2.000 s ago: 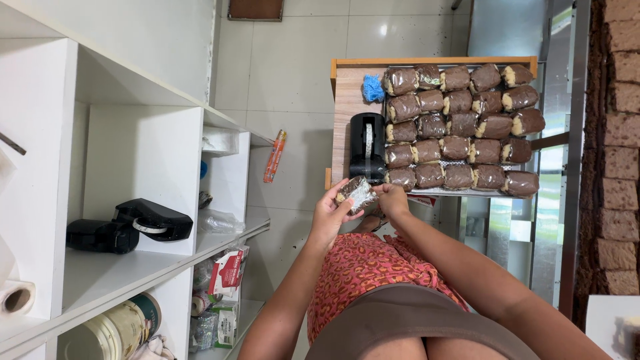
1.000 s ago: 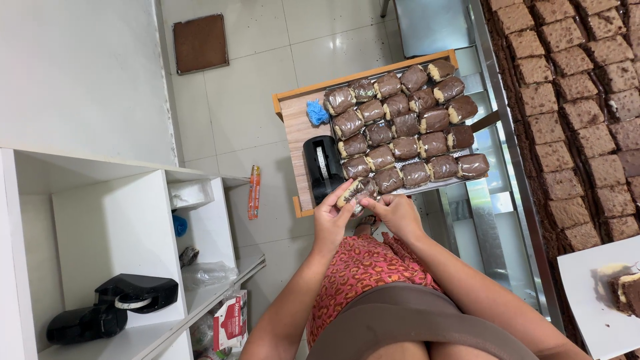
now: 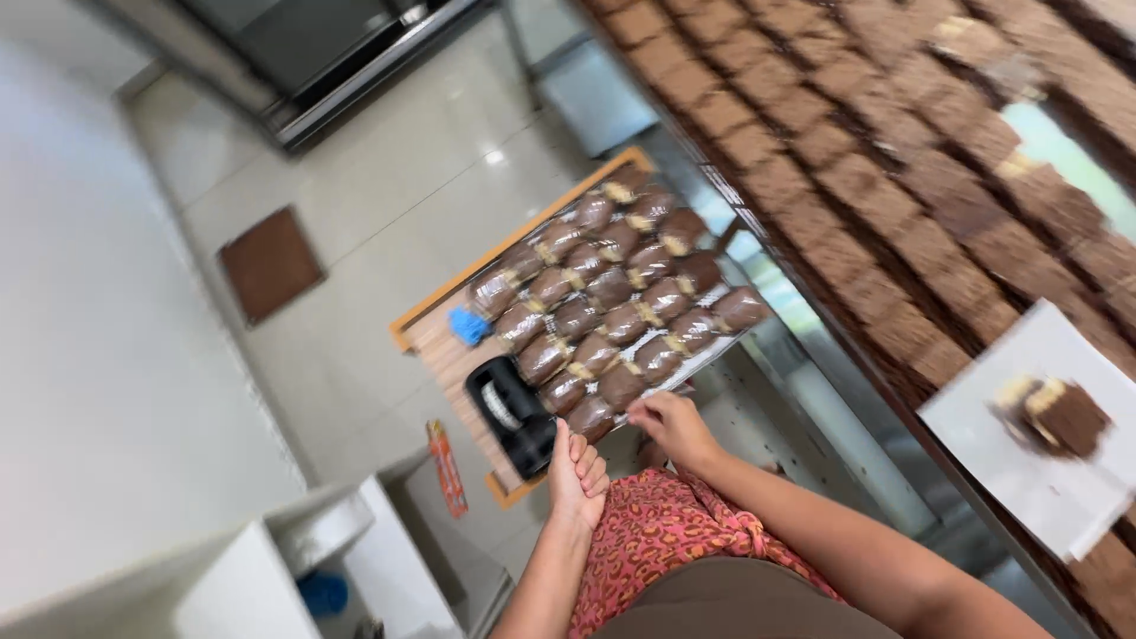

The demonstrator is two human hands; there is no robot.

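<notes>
My left hand is closed with its thumb pointing up, at the near end of a black tape dispenser; nothing shows in its curled fingers. My right hand is bent at the near edge of a tray, fingertips drawn together; whether they pinch anything is blurred. Rows of chocolate-coated cake pieces in clear film, with pale filling at their ends, lie on the tray. The tray and dispenser rest on a wooden board with orange edging. A crumpled blue item lies beyond the dispenser.
To the right, a long counter holds rows of cut brown cake and a white board with a cut cake piece. White shelving stands lower left. An orange-red tube-like item is beside the board; a brown mat lies on the floor.
The small wrapped piece seen in my hands earlier no longer shows in them. My hands have moved apart, and my left hand has closed beside the dispenser. The view has swung and tilted to the right.
</notes>
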